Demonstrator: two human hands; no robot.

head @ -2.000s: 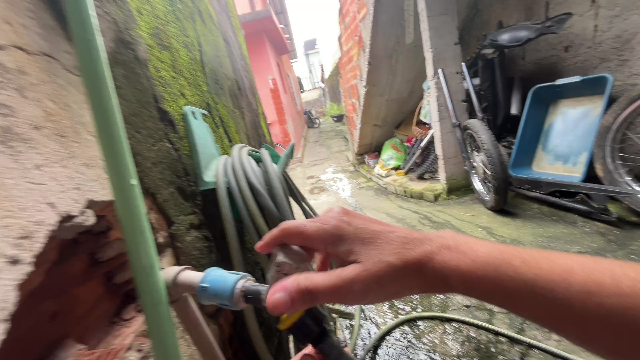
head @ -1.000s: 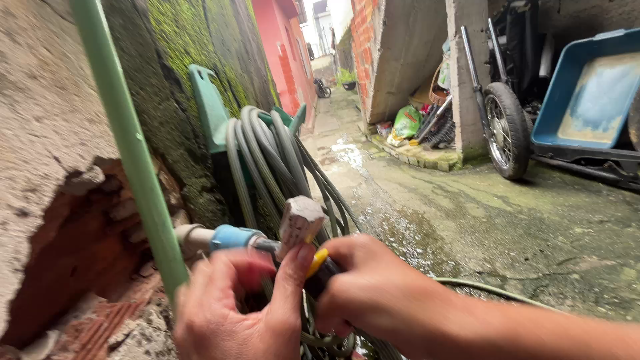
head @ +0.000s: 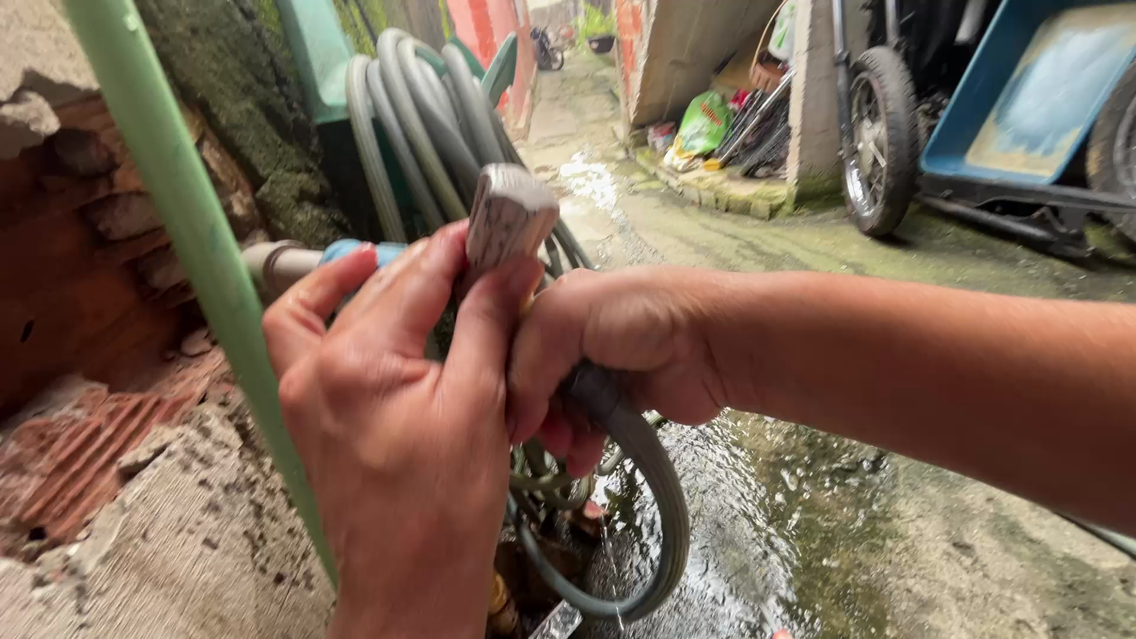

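Observation:
My left hand (head: 399, 373) grips the worn tap handle (head: 510, 217), its thumb and fingers on either side of the handle's lower part. Close against it, my right hand (head: 612, 346) is closed around the dark connector (head: 593, 390) at the end of a grey-green garden hose (head: 670, 497). The hose loops down below my hands. Behind my left fingers, a blue pipe fitting (head: 359, 253) joins a beige pipe (head: 282, 264) coming from the wall. The tap body is mostly hidden by my hands. Thin drops of water fall beneath them.
Coiled hose (head: 426, 115) hangs on a green holder (head: 315, 53) behind my hands. A green pole (head: 191, 222) slants down at the left before a broken brick wall (head: 98, 444). Wet concrete ground (head: 754, 532), a wheel (head: 879, 142) and a blue tub (head: 954, 124) are at the right.
My left hand, not visible two seconds ago, has come in and holds the tap handle. My right hand has moved from over the tap to the hose connector. The view has moved closer.

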